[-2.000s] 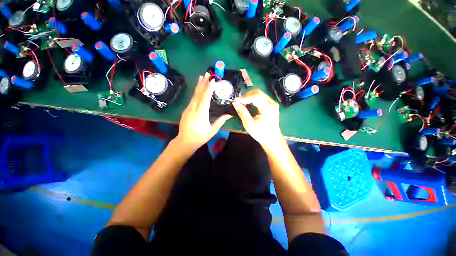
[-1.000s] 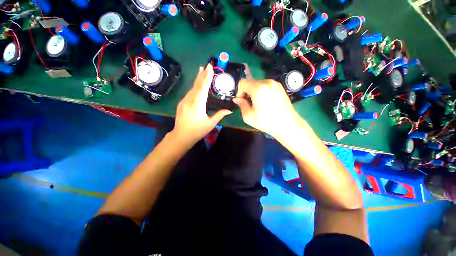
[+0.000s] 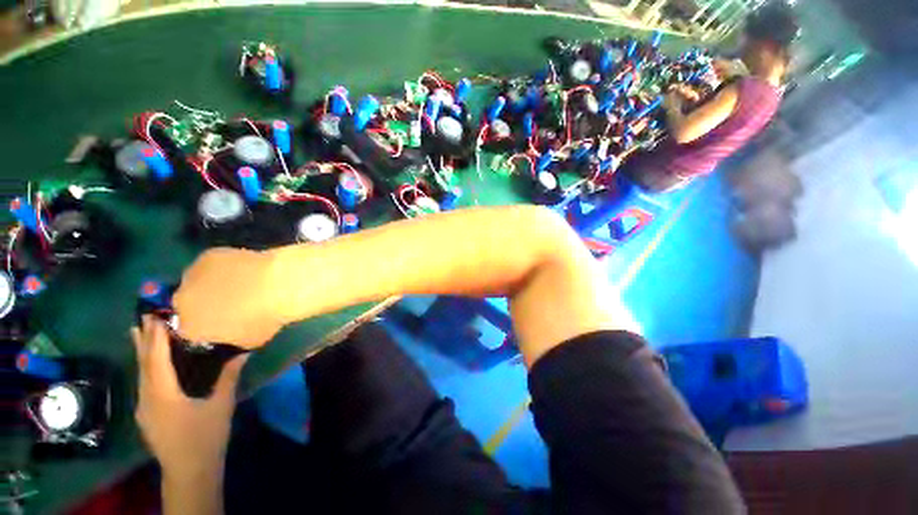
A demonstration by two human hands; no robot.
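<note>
A black speaker housing (image 3: pixel 201 364) lies at the near edge of the green bench, mostly covered by my hands. Its blue battery cell (image 3: pixel 152 292) with a reddish end sticks out on the far side. My left hand (image 3: pixel 181 397) is around the housing's near side, thumb and fingers on either side of it. My right hand (image 3: pixel 226 300) is curled over the top of the housing, hiding the silver disc; its fingertips are hidden, so I cannot tell what they hold.
Many partly assembled units (image 3: pixel 221 207) with blue cells, discs and wires crowd the green bench (image 3: pixel 403 50). One unit (image 3: pixel 60 407) sits close left. A person (image 3: pixel 720 126) sits farther along the bench. A blue stool (image 3: pixel 740 382) stands at the right.
The view has swung right, showing the person and more bench. The housing and my hands now appear at lower left. My right hand now covers the disc, its forearm stretching across the view.
</note>
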